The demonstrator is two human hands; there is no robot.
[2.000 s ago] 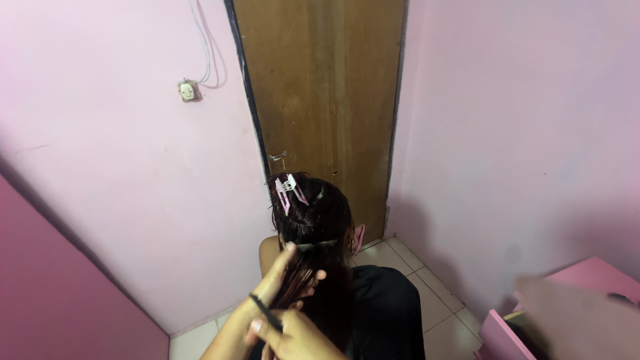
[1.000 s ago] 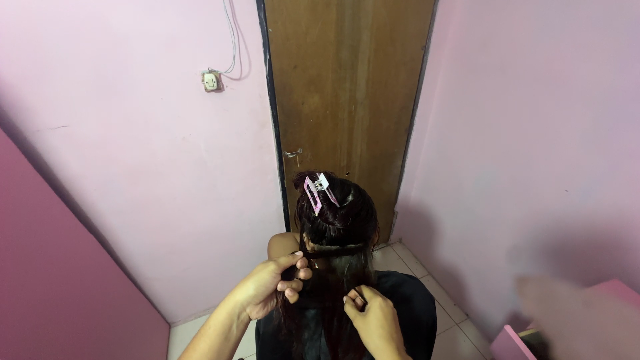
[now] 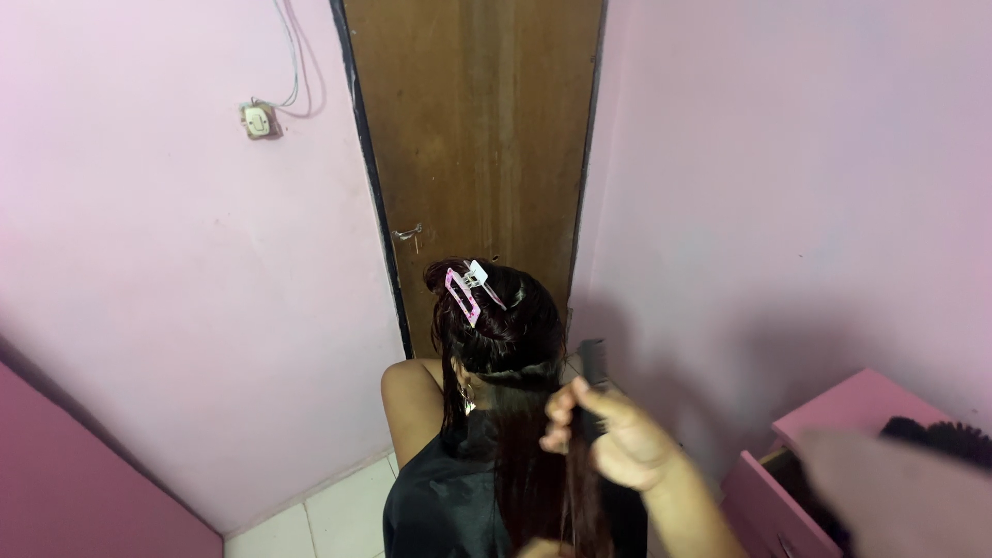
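Note:
A seated person's dark reddish hair (image 3: 535,465) hangs down the back over a black cape or top (image 3: 446,496). A pink and white claw clip (image 3: 465,294) holds the upper hair, above a horizontal parting. My right hand (image 3: 612,434), beside the right part of the loose hair, is closed on a black comb (image 3: 593,360) whose toothed end points up. Strands hang below its fingers. Of my left hand (image 3: 545,549) only a blurred part shows at the bottom edge, in front of the hair ends; its grip is hidden.
A wooden door (image 3: 473,139) stands before the person, between pink walls. A light switch (image 3: 258,121) with cables is on the left wall. At lower right is a pink cabinet (image 3: 860,403) with an open drawer (image 3: 790,504); a blurred pale shape covers part of it.
From one second ago, my left hand has dropped from beside the neck to the bottom edge. My right hand has moved up beside the hair, and the comb now shows upright in it.

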